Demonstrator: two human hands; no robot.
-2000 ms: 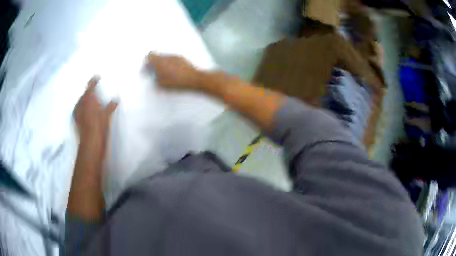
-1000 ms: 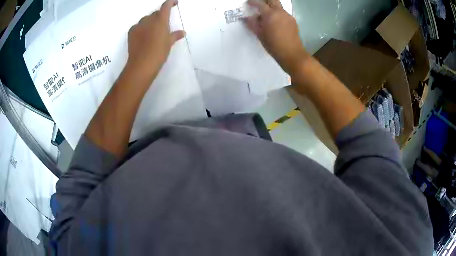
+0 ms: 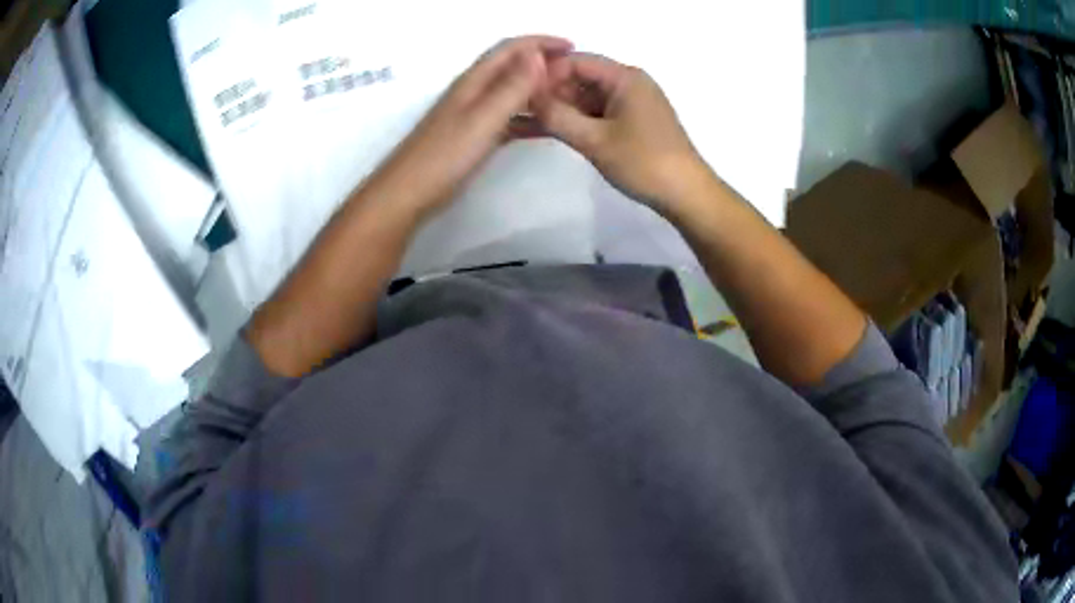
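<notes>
A large white box blank [image 3: 707, 71] with small dark print at its upper left lies in front of my body, overexposed on the right. My left hand [image 3: 501, 100] and my right hand [image 3: 613, 118] meet above it at the top centre, fingertips touching or nearly touching. The fingers are curled and overlap; whether something small is between them is hidden. No label can be made out.
More white blanks [image 3: 94, 295] lie at the far left, edges uneven. A green mat [image 3: 142, 83] shows at the upper left. An open brown carton [image 3: 896, 236] with grey-white packed items [image 3: 943, 353] stands at the right. Yellow-black tape shows on the floor.
My hands were apart on the blank, the right one beside a small printed patch; now they are together above it. The blanks and carton appear shifted right and down as the view turned.
</notes>
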